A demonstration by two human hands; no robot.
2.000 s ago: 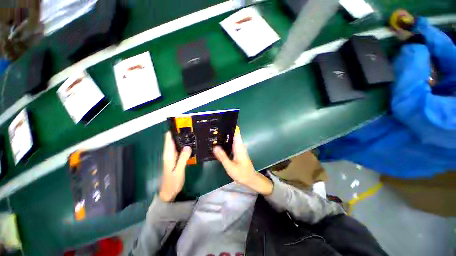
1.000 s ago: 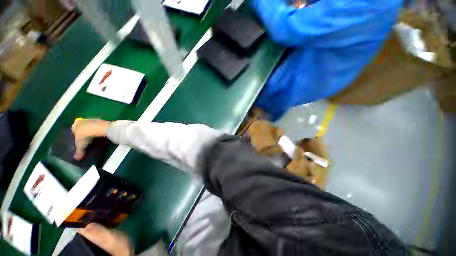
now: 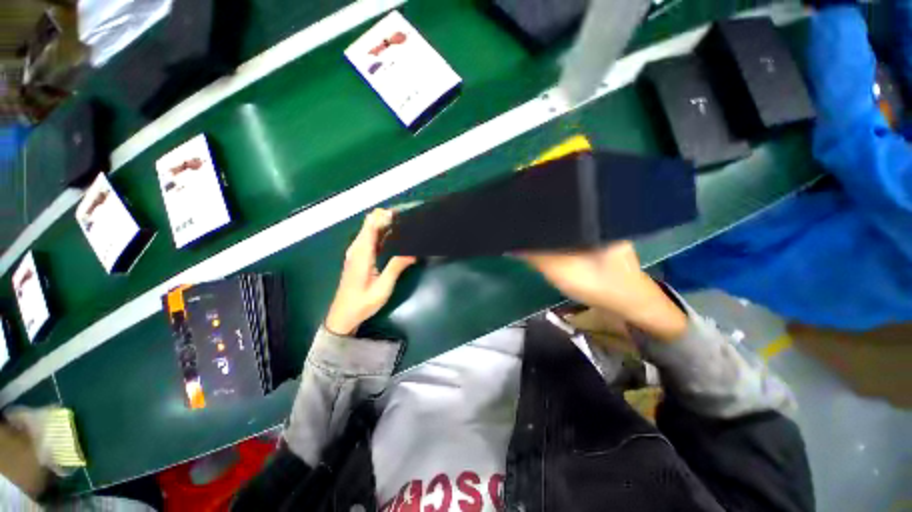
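A plain black box is held up near the camera above the worktop, with a dark upright edge towards its right end. No orange or white face shows on it. I cannot tell whether a sleeve is around part of it. My left hand grips its left end, thumb below. My right hand grips it from below towards the right. A bright yellow covering shows behind its top edge. A stack of flat black-and-orange sleeves lies on the worktop at the left.
White-topped sleeved boxes stand spaced along the green belt. A pale rail separates belt and worktop. A grey metal upright rises beside it. Two black boxes lie at the right near a blue sleeve. A pale yellow ribbed tray is at lower left.
My right hand has come back from the belt and is now on the black box. My left hand has lifted from the rail. The printed sleeve faces seen in my left hand no longer show.
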